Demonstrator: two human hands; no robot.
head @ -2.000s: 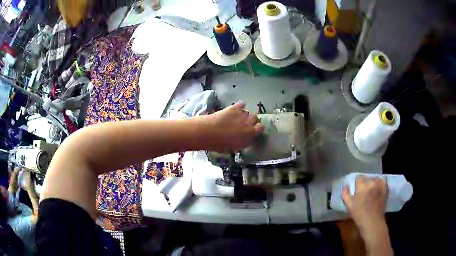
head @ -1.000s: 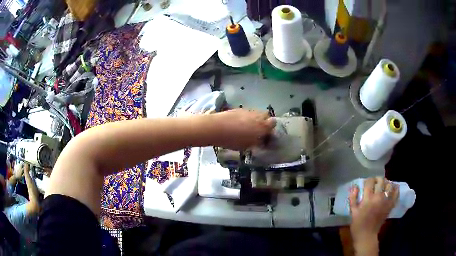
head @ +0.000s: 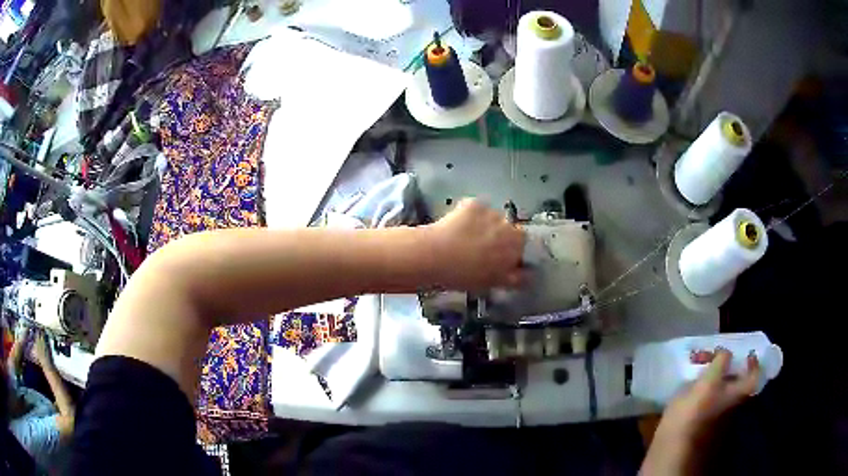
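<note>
A cream-grey overlock machine (head: 563, 256) stands on the pale table. My left hand (head: 479, 246) is over the left part of its top, fingers curled down and blurred; what the fingertips touch or hold is hidden. A translucent white plastic bottle (head: 665, 367) lies on its side at the table's front right corner. My right hand (head: 711, 390) rests on the bottle with its fingers over the upper side, near the right end. White cloth (head: 400, 330) lies at the machine's left under the presser foot area.
White thread cones (head: 544, 70) and navy thread cones (head: 446, 79) stand on discs behind and right of the machine. Batik fabric (head: 209, 177) and a white piece (head: 311, 112) drape at left. A second sewing machine (head: 60, 302) and another person's arms (head: 51, 372) are far left.
The view has shifted slightly. My left hand stays over the machine top, its fingers curled more tightly. My right hand has slid lower on the bottle, showing more of it.
</note>
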